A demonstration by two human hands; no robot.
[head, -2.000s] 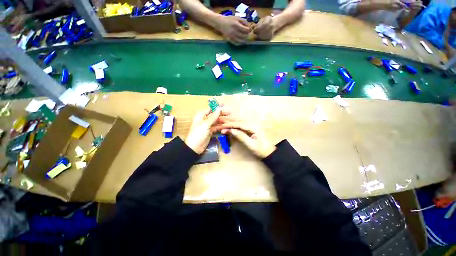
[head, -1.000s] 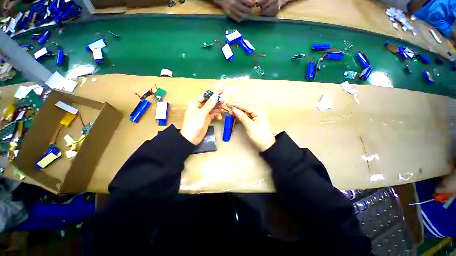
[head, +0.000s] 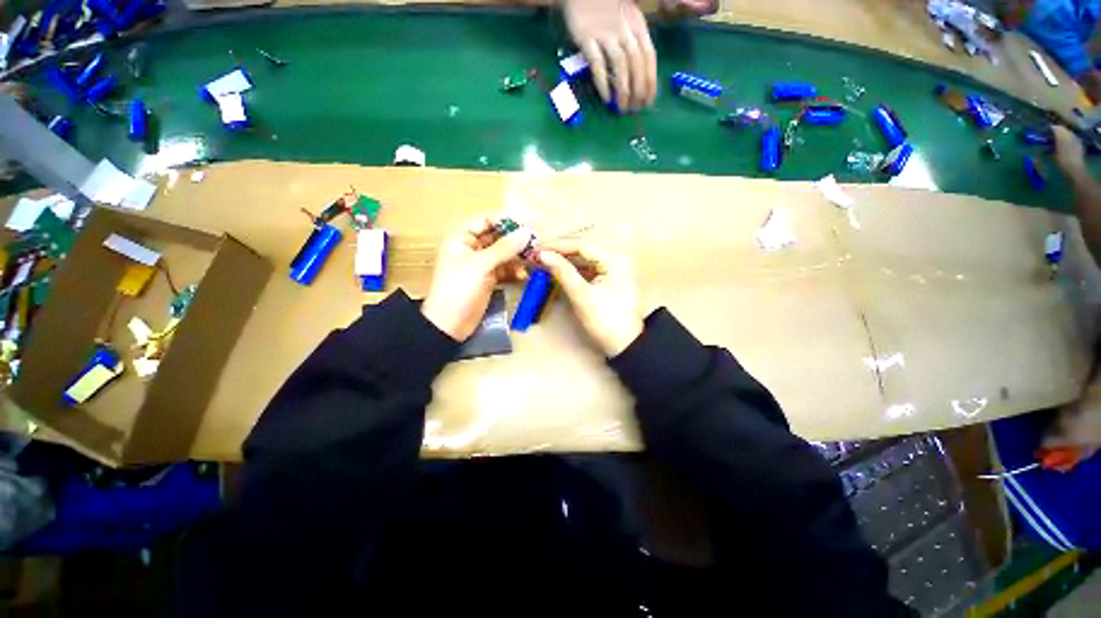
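My left hand (head: 469, 275) holds a small green circuit board (head: 508, 227) between thumb and fingers. My right hand (head: 592, 290) is close beside it, its fingertips at the leads near the board. A blue battery pack (head: 531, 299) hangs below the fingertips, between the hands. The thin leads are mostly hidden by the fingers. A flat dark pad (head: 488, 328) lies on the bench by my left wrist. Left of my hands lie a blue pack (head: 316, 254) with a green board and a white-faced pack (head: 372, 258).
An open cardboard box (head: 193, 350) with packs and yellow pieces stands at left. A green conveyor belt (head: 362, 103) carries blue packs beyond the bench. Another person's hand (head: 618, 54) reaches over the belt. A dark pocketed tray (head: 912, 519) is low at right.
The blue pack at my hands has tilted and my right fingertips have closed in on the board. Across the belt, a person's hand has reached onto the packs. The view has shifted slightly.
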